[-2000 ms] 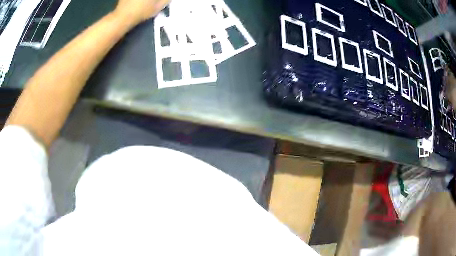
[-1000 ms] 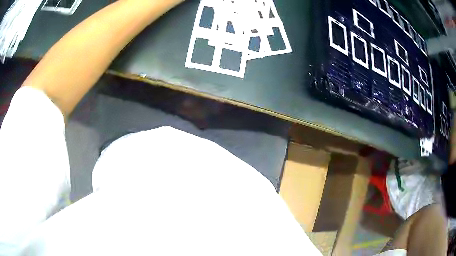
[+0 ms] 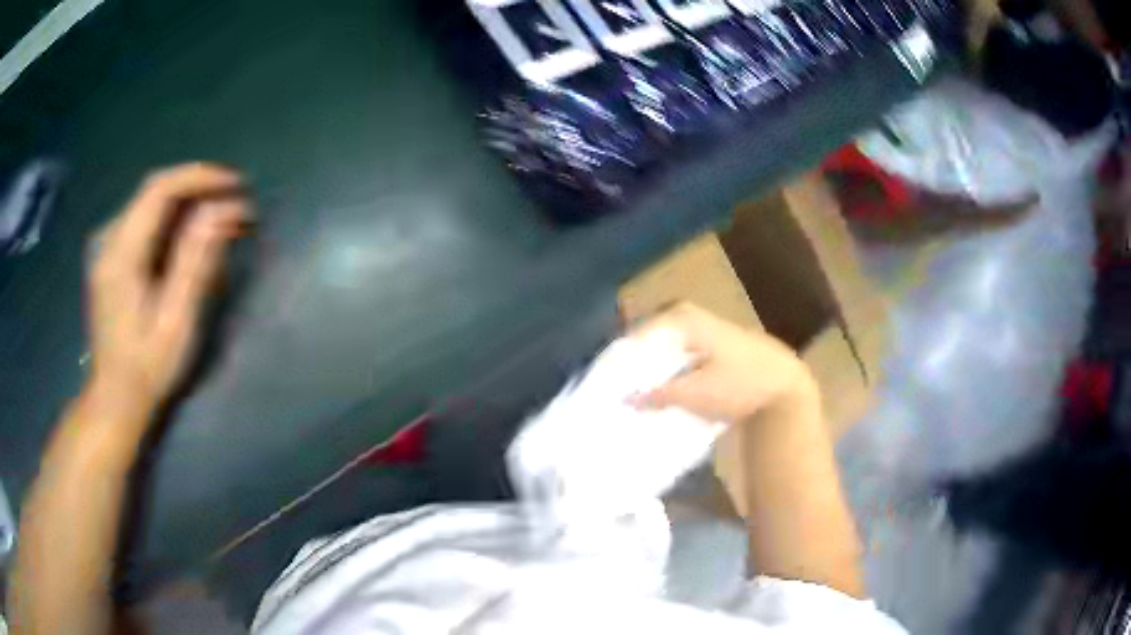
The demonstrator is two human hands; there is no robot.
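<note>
My left hand (image 3: 161, 279) is over the dark green mat (image 3: 360, 137) at the left, fingers curled and apart, with nothing seen in it. My right hand (image 3: 732, 372) is in front of my body, closed on a white, soft-looking bundle (image 3: 608, 428). The picture is blurred, and I cannot tell whether the bundle is part of my white clothing or a separate thing.
A shiny black blister tray (image 3: 620, 124) with white-outlined parts lies at the top centre. A brown cardboard box (image 3: 794, 267) is below the bench edge. A pale plastic bag (image 3: 992, 298) and a red thing (image 3: 868, 180) are at the right.
My left hand has come into view, drawn back toward me. My right hand has appeared on the white bundle. The view has turned, and the pile of white lattice sheets is no longer seen.
</note>
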